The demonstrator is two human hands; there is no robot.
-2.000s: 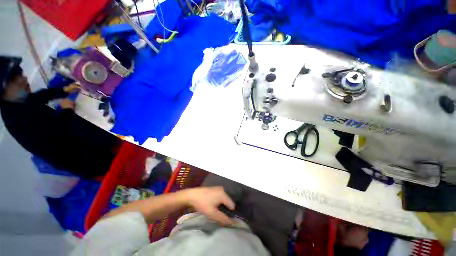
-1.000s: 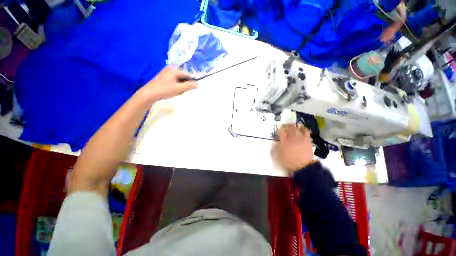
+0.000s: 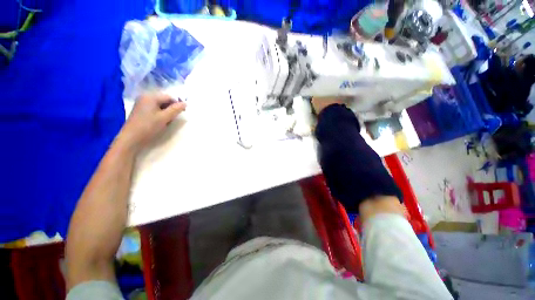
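Observation:
The white sewing machine (image 3: pixel 375 73) stands on the white table (image 3: pixel 193 176). My left hand (image 3: pixel 149 120) is bare and rests on the table left of the needle area, just below the clear plastic bag (image 3: pixel 138 55) with blue pieces. Its fingers are curled, with a small dark spot at the fingertips; whether it grips anything is unclear. My right hand (image 3: pixel 329 104) reaches under the machine arm, right of the needle area. A dark oversleeve covers its wrist and the machine partly hides its fingers, so its grip does not show.
Large blue cloth (image 3: pixel 58 117) covers the left side. A small dark flat object (image 3: pixel 384 128) lies at the machine's right end. Thread cone (image 3: pixel 372 22) stands behind the machine. Red baskets (image 3: pixel 328 217) are under the table. A red stool (image 3: pixel 495 196) stands on the floor at right.
The view has swung right. The thin dark rod seen in my left hand no longer shows clearly. My right hand has moved from the table front to deeper under the machine arm.

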